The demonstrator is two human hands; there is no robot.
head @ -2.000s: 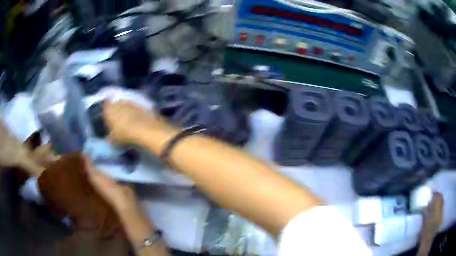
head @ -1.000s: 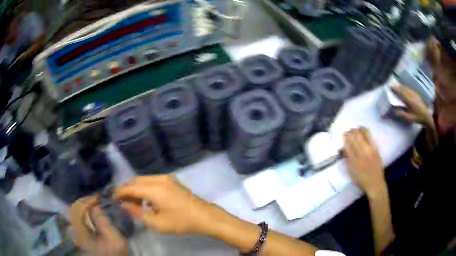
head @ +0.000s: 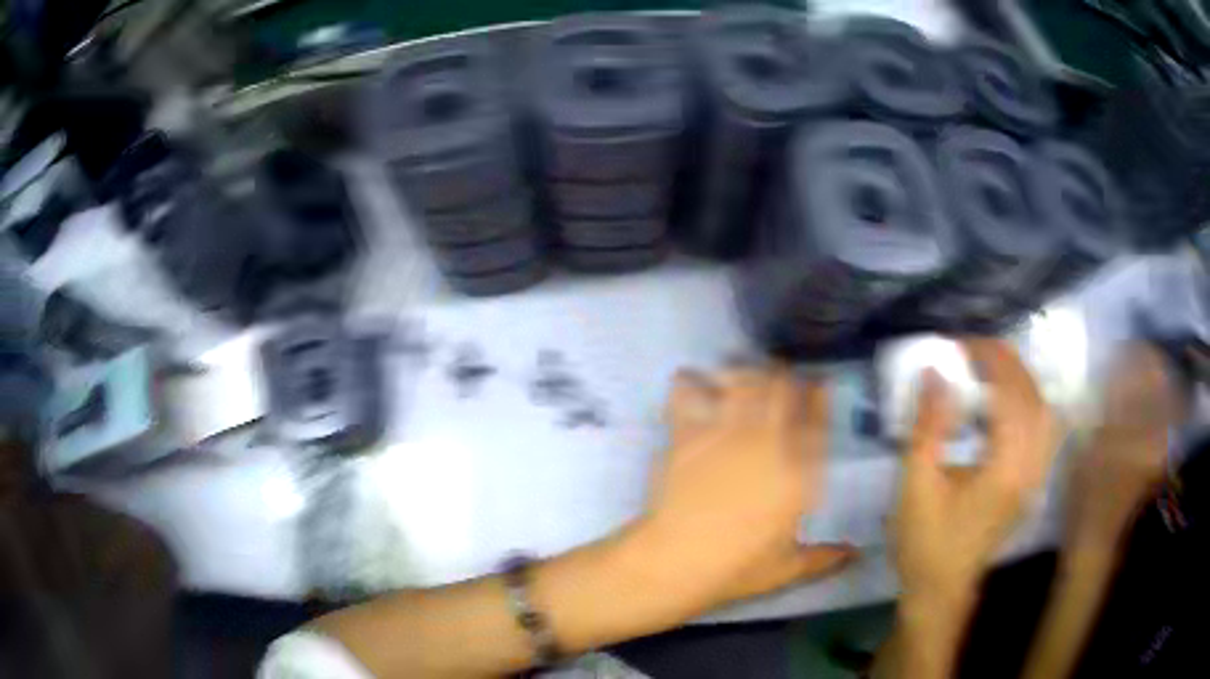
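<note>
Blurred view. My left hand (head: 743, 478), with a beaded bracelet, reaches from the lower left onto the white bench sheet (head: 604, 325). Its thumb is spread and its fingers are bent; what lies under them is hidden. My right hand is not in view. Small dark pieces, perhaps fan blades (head: 564, 387), lie left of my hand. A dark grey housing (head: 316, 378) stands farther left. Part of a light blue carton (head: 856, 409) shows just right of my fingers.
Tall columns of stacked grey housings (head: 604, 173) stand behind. At right, another person's hand (head: 969, 458) holds a white rounded part (head: 929, 378); a second blurred hand (head: 1128, 411) is beside it. A light blue box (head: 104, 411) and dark parts (head: 299, 219) are at left.
The view has shifted down over the bench. My hands were together on a dark grey part at left; now only one shows, reaching right, away from the housing.
</note>
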